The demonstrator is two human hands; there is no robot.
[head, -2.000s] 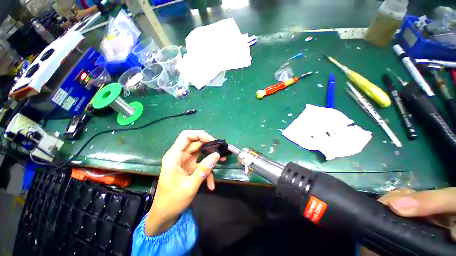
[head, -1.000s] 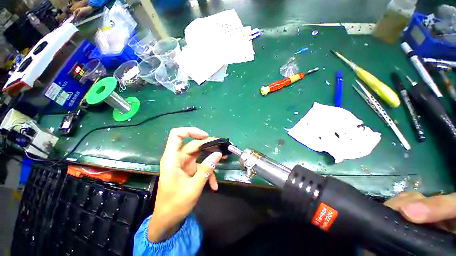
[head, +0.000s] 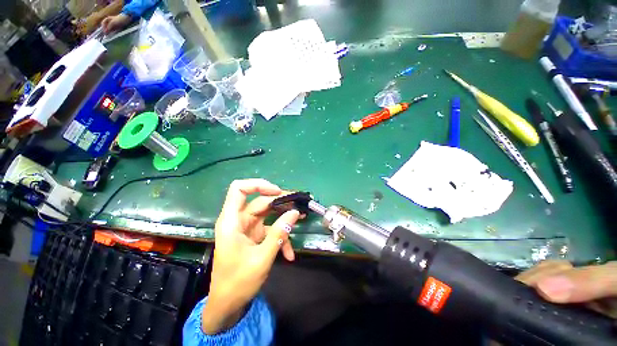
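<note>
My left hand (head: 249, 246), in a blue sleeve, pinches a small black module (head: 292, 202) between thumb and fingers just over the bench's front edge. My right hand (head: 572, 284), cut off by the right edge, grips the black hot air gun (head: 467, 284) with an orange-red label. The gun's thin metal nozzle points left, its tip at the module's right side; whether they touch I cannot tell. Part of the module is hidden by my fingers.
On the green bench (head: 325, 145) lie a stained white cloth (head: 450, 181), a red-yellow screwdriver (head: 380, 119), a blue pen (head: 455, 121), tweezers (head: 514, 155) and a yellow-handled tool (head: 504, 118). A solder spool (head: 162, 144), cable (head: 183, 170) and cups (head: 203, 100) are left. Black trays (head: 128, 290) sit lower left. Another person's hand (head: 115, 23) shows upper left.
The view has shifted slightly. The module has tilted a little in my left hand and the gun's label has turned slightly. Another person's hand shows more at upper left than two seconds ago.
</note>
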